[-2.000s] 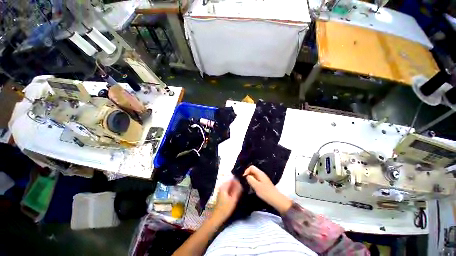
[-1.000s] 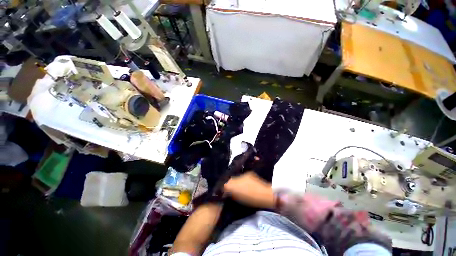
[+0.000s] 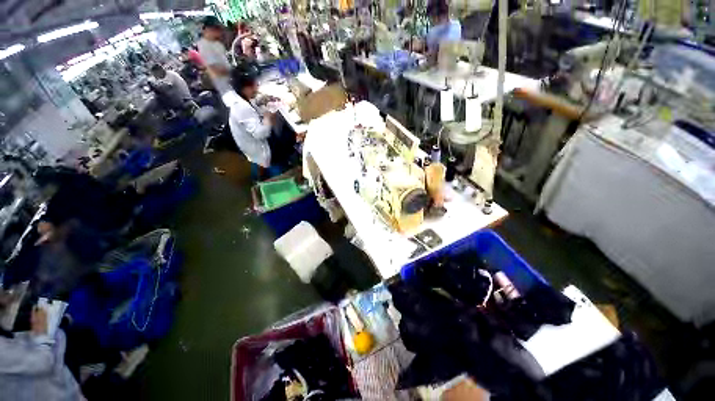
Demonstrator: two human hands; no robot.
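Observation:
Dark printed cloth (image 3: 447, 333) lies heaped over the front of the blue basket (image 3: 513, 254) and runs down to the bottom edge. More dark cloth spreads at the bottom right, blurred. A small patch of skin, likely my left hand or forearm (image 3: 464, 390), shows at the bottom edge below the cloth. It is cut off, so its fingers and any grip are hidden. My right hand is not in view. A white cord loop and a pale pink spool (image 3: 506, 285) lie in the basket.
A red bin (image 3: 237, 368) with dark cloth stands at lower left, beside a tray with a yellow round thing (image 3: 362, 341). A neighbouring sewing machine (image 3: 400, 192) stands beyond the basket. People stand or sit at upper left and at the left edge.
The view has swung left and up, showing the aisle and people. My sewing machine and right hand have left the picture; my left arm is nearly out of it.

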